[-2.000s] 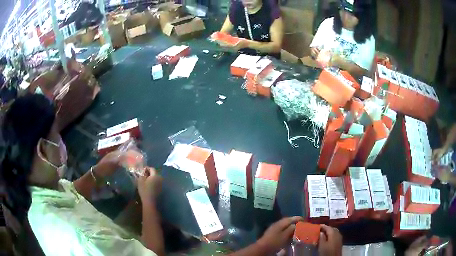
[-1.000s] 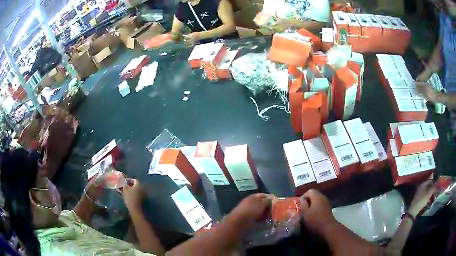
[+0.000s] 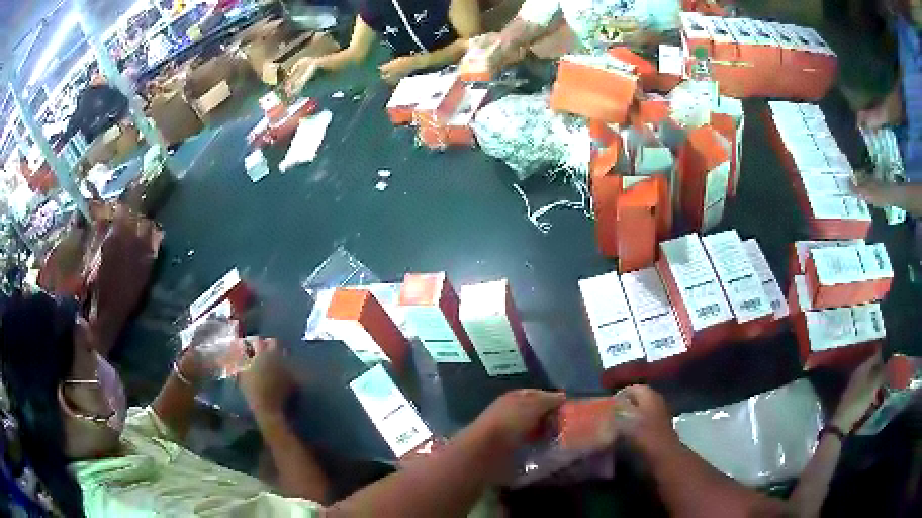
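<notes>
My left hand (image 3: 524,413) and my right hand (image 3: 647,413) hold an orange product box (image 3: 584,423) between them, low in the middle of the view. Its orange end shows. A clear plastic bag (image 3: 554,465) hangs shiny around its lower side; its exact fit is blurred. My left fingers grip the left upper edge and my right fingers the right upper edge. The lower part of the box is hidden or blurred. A stack of flat bags (image 3: 750,433) lies just right of my right hand.
Boxes stand ahead (image 3: 489,329), and one lies white side up (image 3: 390,413) to the left. Rows of boxes (image 3: 698,293) lie right of centre. Beyond are upright boxes (image 3: 639,228) and a white cord bundle (image 3: 531,137). Neighbours' hands work at left (image 3: 265,372) and right (image 3: 857,390).
The view has swung, shifting the table's contents. My hands now hold the box more level, with the clear film spread around it. A person across the table has reached toward the far-left boxes.
</notes>
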